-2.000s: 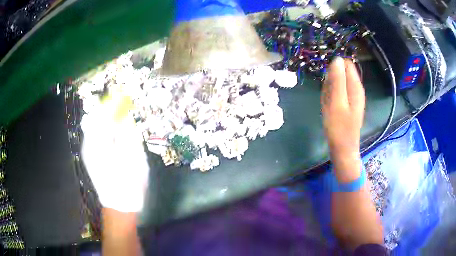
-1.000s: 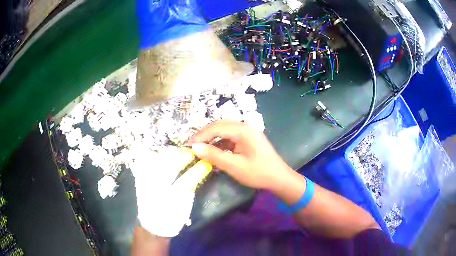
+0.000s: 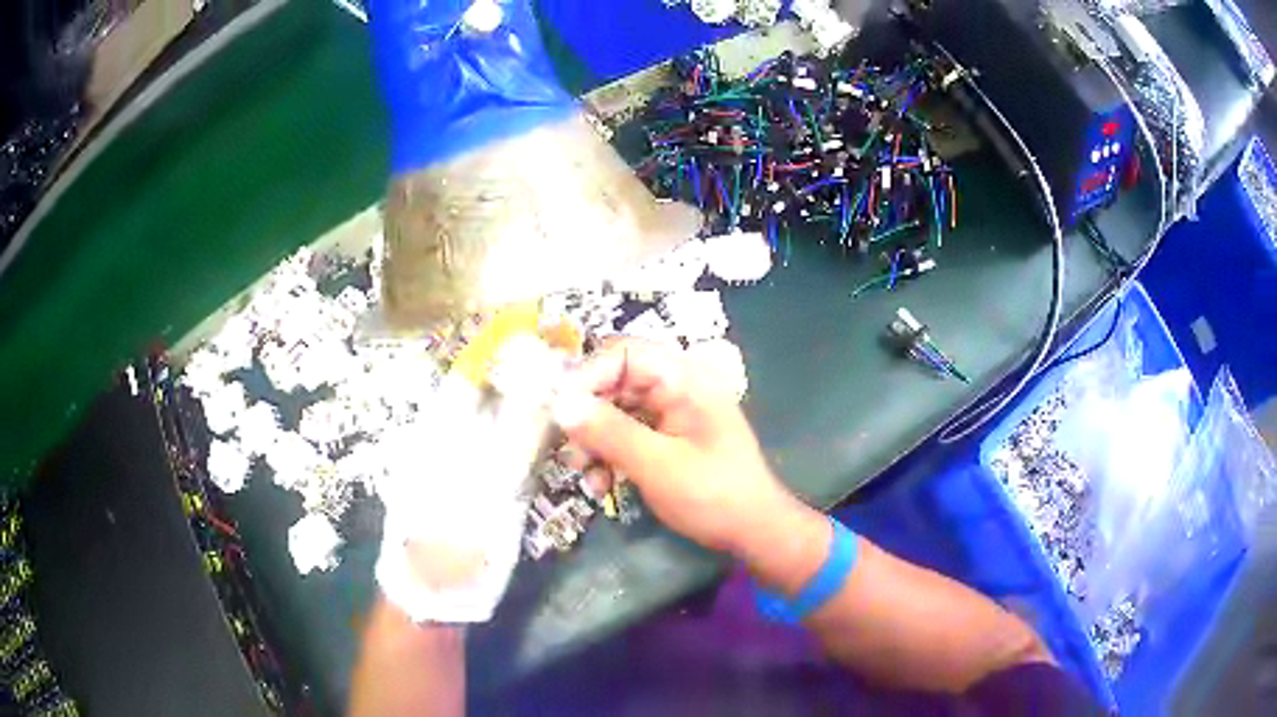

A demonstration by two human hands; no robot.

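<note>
Small white boards (image 3: 301, 329) lie piled under the hood. My left hand (image 3: 469, 455), in a white glove with yellow fingertips, is over the pile, washed out by glare. My bare right hand (image 3: 693, 448), with a blue wrist band, meets its fingertips from the right, thumb and fingers curled together. Something small and pale may be between the hands; glare and fingers hide what it is. Several more boards (image 3: 560, 518) lie just below the hands. Wired connectors (image 3: 826, 147) lie in a tangled heap behind right, and one (image 3: 924, 343) lies apart.
The tan extraction hood (image 3: 518, 224) hangs just beyond my hands. A soldering station (image 3: 1099, 161) stands at right, its cable looping over the mat (image 3: 826, 357). A blue tote (image 3: 1204, 560) with a clear bag stands lower right. A dark panel (image 3: 112, 546) lies left; the green conveyor (image 3: 210, 168) runs behind.
My right hand has come left from the connector heap to meet my left hand, which moved right. Since one second ago, the gloved fingers have shifted up towards the hood.
</note>
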